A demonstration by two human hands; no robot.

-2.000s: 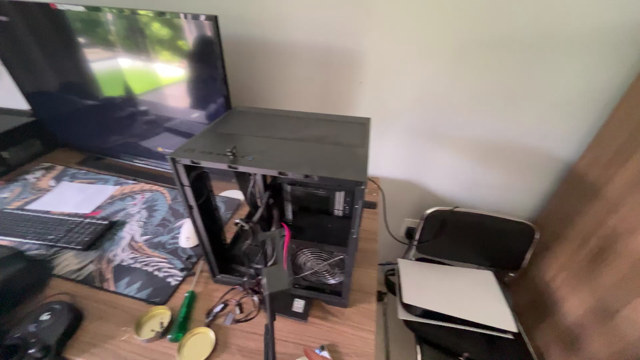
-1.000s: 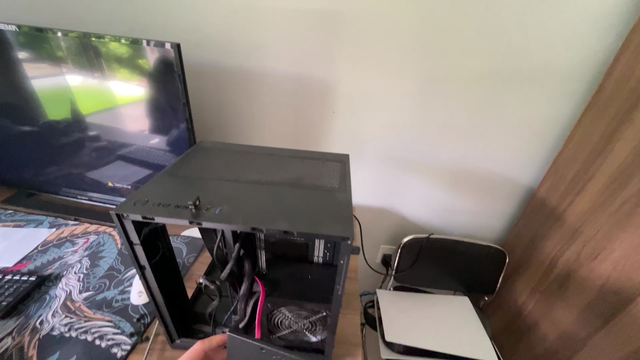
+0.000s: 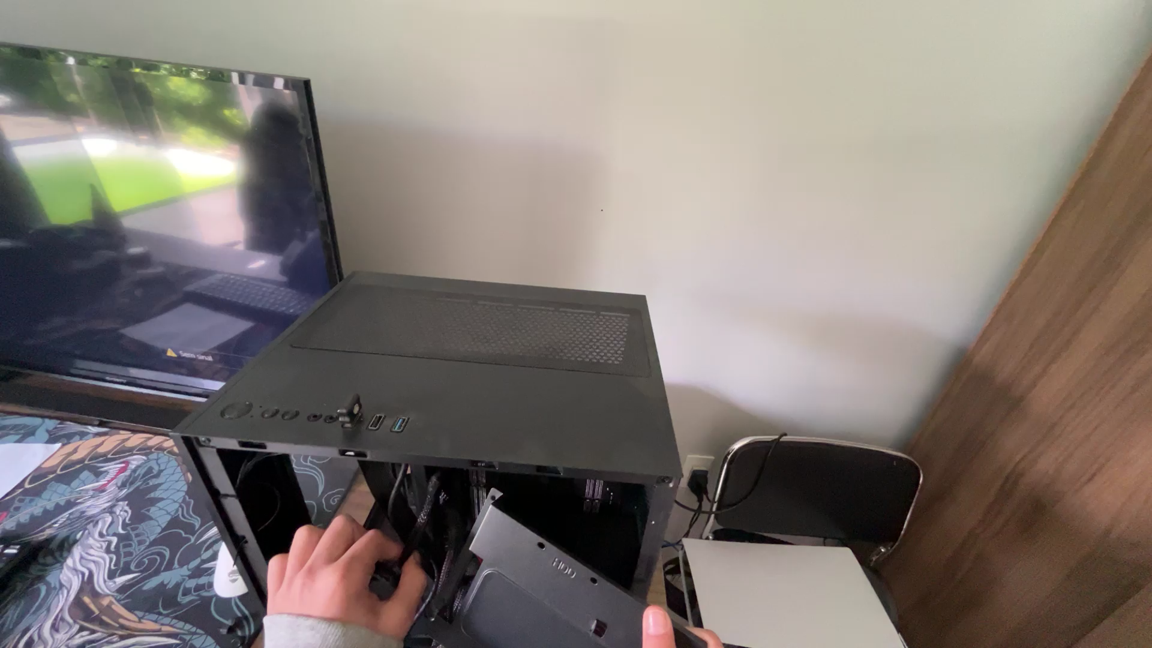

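Note:
A black computer case stands with its front side uncovered, and dark cables show inside. At the left of the opening, my left hand has its thumb and fingers closed around a dark cable. A black metal drive plate, marked HDD, tilts across the opening to the right of that hand. My right hand grips the plate's lower right edge, and only its fingertips show at the bottom of the view. A small USB receiver sticks up from the top panel's ports.
At the left, a monitor stands behind a dragon-patterned desk mat. A white mouse lies close to the case. On the right are a black chair bearing a flat white device, a wall socket with a plug, and a wood panel.
Both hands have come into view at the case opening. The plate has risen and tilted across it. The view has moved nearer to the case.

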